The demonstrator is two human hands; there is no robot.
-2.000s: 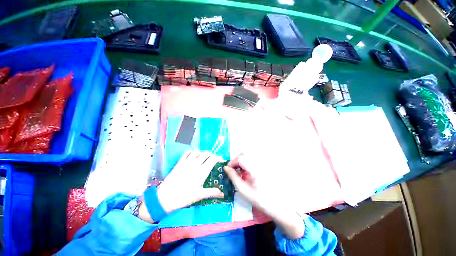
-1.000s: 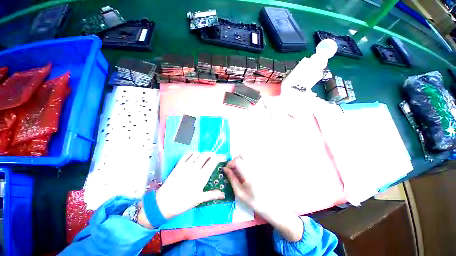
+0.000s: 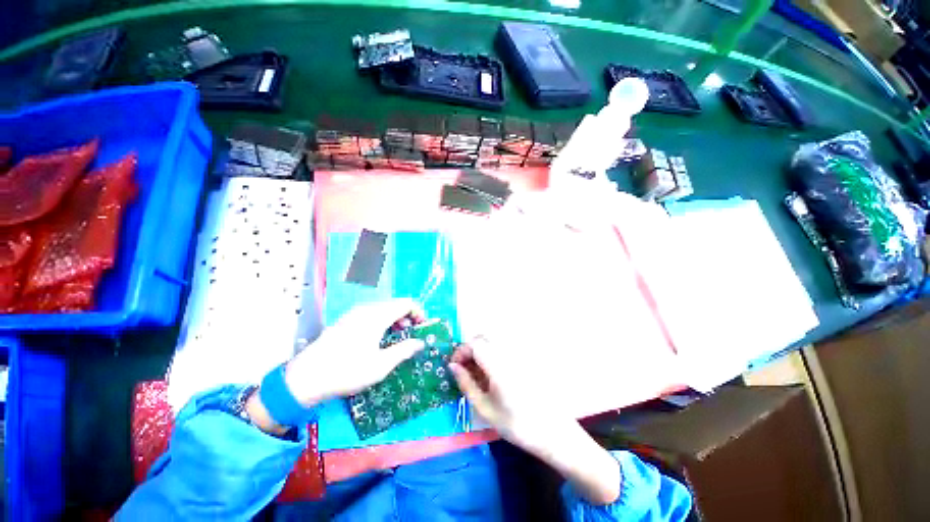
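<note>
A green circuit board (image 3: 401, 393) lies tilted over a blue film (image 3: 413, 267) on the pink mat (image 3: 408, 462). My left hand (image 3: 347, 352) grips its upper left part, with the thumb on top and fingers at the far edge. My right hand (image 3: 484, 393) is at the board's right edge with fingertips bent together; whether it holds anything is hidden. A dark grey rectangle (image 3: 366, 257) lies on the film behind my left hand. More dark rectangles (image 3: 475, 192) lie at the back of the mat.
A blue bin (image 3: 168, 214) with red bubble bags (image 3: 76, 229) is at left, beside a dotted white sheet (image 3: 255, 255). Stacked modules (image 3: 449, 141), a white bottle (image 3: 602, 133) and black housings (image 3: 444, 76) are behind. White sheets (image 3: 744, 285) and a clear bag (image 3: 857, 209) are right.
My left hand has shifted left and uncovered more of the board, which is now turned at an angle. My right hand stays by its right edge. The view has shifted slightly.
</note>
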